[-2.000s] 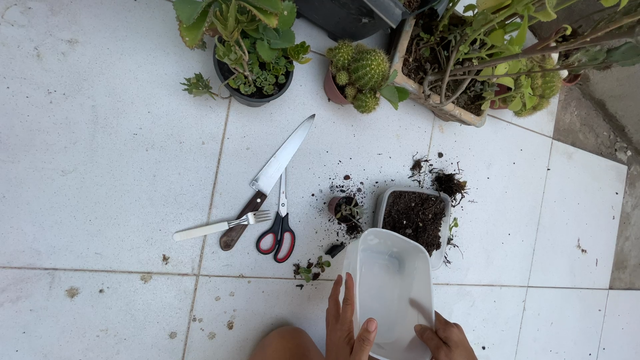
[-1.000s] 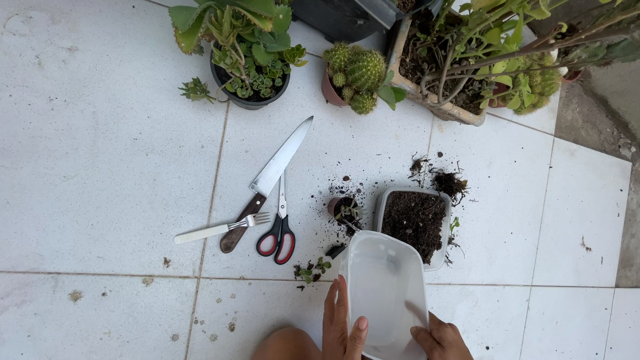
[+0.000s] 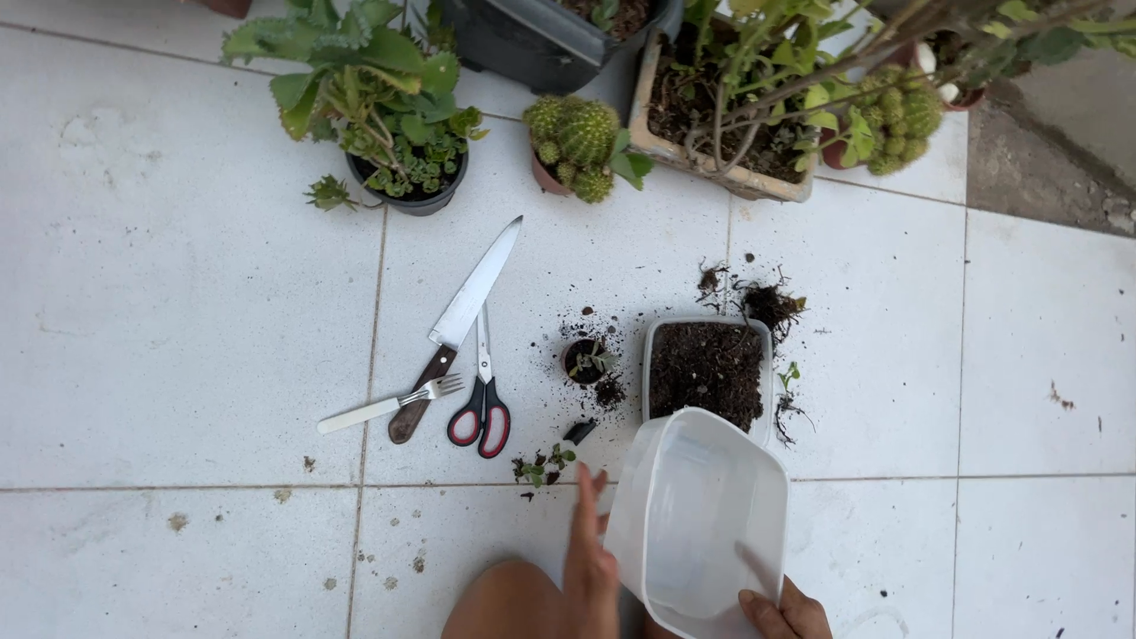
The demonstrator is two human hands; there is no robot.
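Note:
My right hand (image 3: 785, 612) grips the near right edge of an empty translucent plastic container (image 3: 710, 524), thumb inside the rim. My left hand (image 3: 590, 555) is beside its left wall, fingers extended and slightly blurred; whether it touches the wall is unclear. The tilted container overlaps the near edge of a second plastic container of dark soil (image 3: 706, 368). Left of the soil stands a tiny pot with a seedling (image 3: 587, 361), soil spilled about it. Small plant cuttings (image 3: 543, 466) lie near my left fingertips, by a small black piece (image 3: 579, 431).
A kitchen knife (image 3: 479, 284), a fork (image 3: 359, 415) and scissors (image 3: 482, 417) lie on the white tiles at left. Potted plants (image 3: 417, 200), a potted cactus (image 3: 577, 142) and a rectangular planter (image 3: 768, 188) line the far side. Root clumps (image 3: 772, 306) lie beyond the soil container.
My left hand has shifted from the front of the held container to its left side, with its fingers off the rim. My right hand keeps its hold.

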